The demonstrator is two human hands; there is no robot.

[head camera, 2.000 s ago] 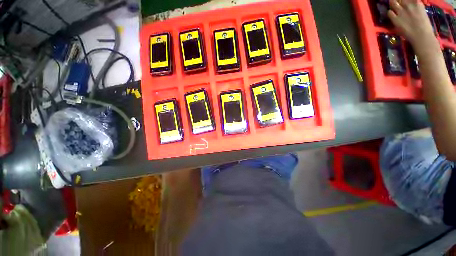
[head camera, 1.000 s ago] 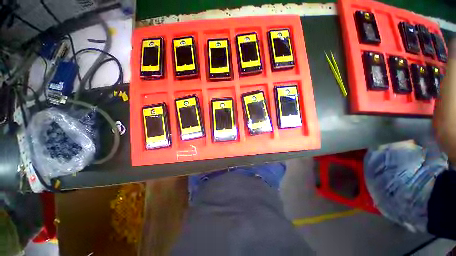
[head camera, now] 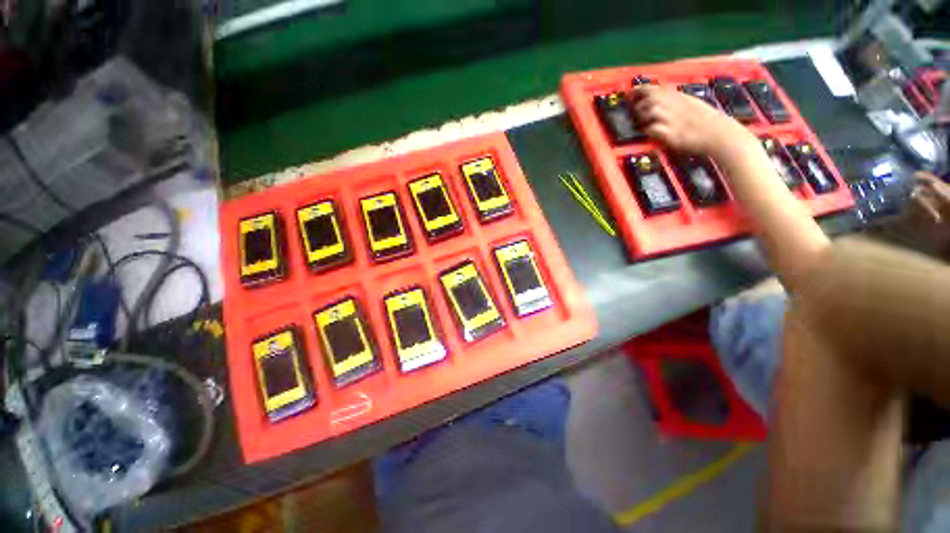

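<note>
A red-orange tray point(head camera: 349, 413) lies on the bench in front of me. It holds handsets in two rows of pockets, each with a yellow film frame around a dark screen window, such as the handset in the near row point(head camera: 415, 328). The handsets in the near row show a pale strip at their near end. Neither of my hands is in view. A thin yellow pair of tweezers point(head camera: 586, 203) lies on the bench to the right of the tray. A crumpled clear bag of small dark parts point(head camera: 104, 442) lies left of the tray.
Another person's hand point(head camera: 667, 117) is over the neighbouring tray point(head camera: 667, 243) of dark handsets. Blurred bare arms fill the right side. The green conveyor belt point(head camera: 385, 78) runs behind. Cables and a blue connector point(head camera: 94, 318) are at left; a red stool point(head camera: 698, 401) is below.
The view has turned right and tilted, so my tray appears lower left and more of the neighbouring tray shows. The other person's hand is over that tray again. My tray's handsets look unchanged.
</note>
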